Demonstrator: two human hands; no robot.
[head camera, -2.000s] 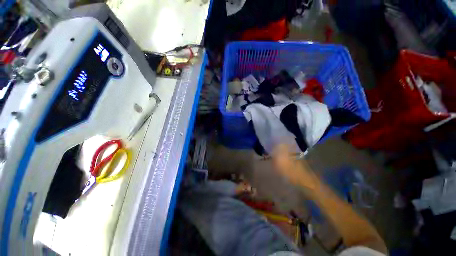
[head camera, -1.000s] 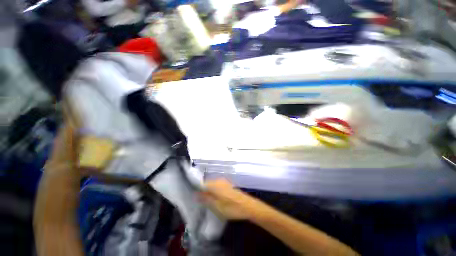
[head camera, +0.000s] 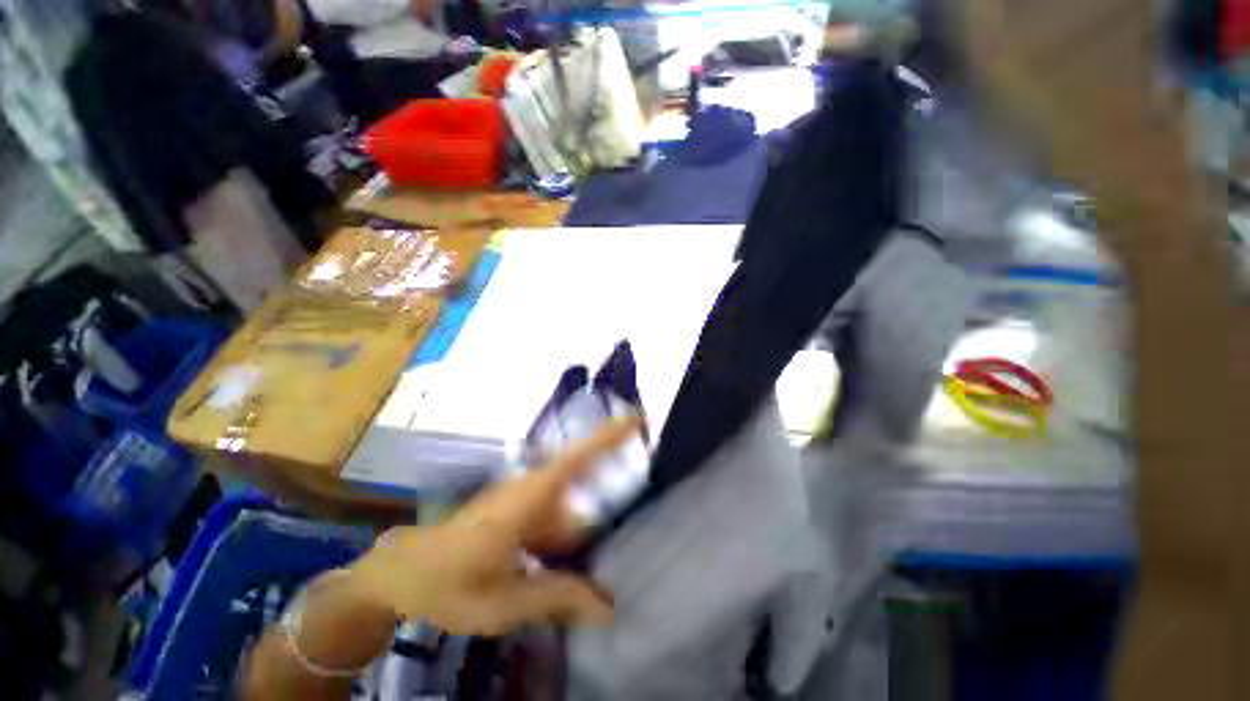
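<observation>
A garment of light grey cloth with a long black panel is stretched upward in front of me, above the table's front edge. My left hand is at its lower left, fingers spread, with a small white and black piece at the fingertips; its grip is unclear. My right forearm rises along the right side; my right hand is a blur at the top edge, near the garment's upper end, its fingers not readable. The sewing machine is mostly hidden behind the cloth and arm.
A white table lies behind the garment. Scissors with red and yellow handles lie at the right. Taped brown cardboard is at the left, a red basket behind it, and a blue basket at the lower left.
The view has turned from the blue basket of pieces to the table. The garment is now raised and stretched upward. My right hand has gone up; my left hand has moved towards the middle.
</observation>
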